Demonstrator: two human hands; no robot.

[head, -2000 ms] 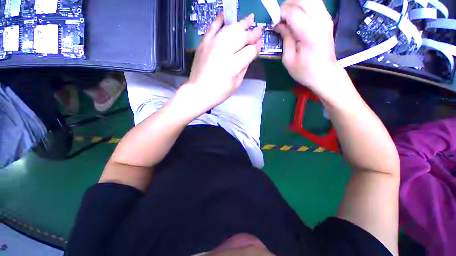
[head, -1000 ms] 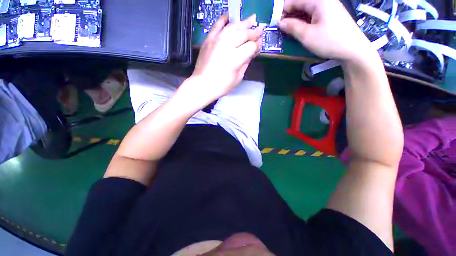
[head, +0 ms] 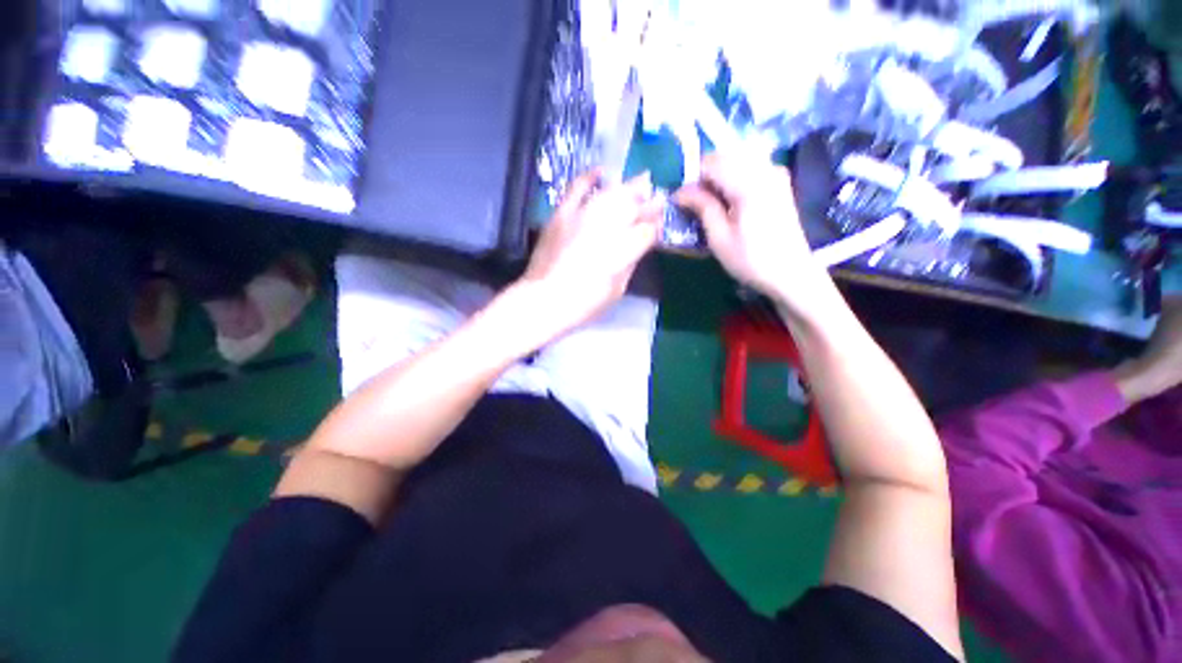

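My left hand (head: 599, 246) holds the left side of a small circuit board (head: 679, 231) at the bench edge. My right hand (head: 745, 214) is at the board's right side, its fingertips on the lower end of a white flat ribbon cable (head: 692, 153) that stands up from the board. The joint between cable and board is blurred and partly hidden by the fingertips. More dark speckled boards (head: 560, 130) lie beyond my left hand. Bright, overexposed white flat cables (head: 778, 78) lie beyond my right hand.
A large black tray (head: 447, 130) with rows of boards with pale squares (head: 158, 126) is at left. Boards with curling cables (head: 927, 194) lie on a smaller black tray at right. A red stool (head: 765, 402) is under the bench. A person in a magenta garment (head: 1076, 518) is at right.
The view has tilted up and shows more of the bench, with the bright cables and right-hand heap now in sight. My right hand has closed in on the cable's lower end.
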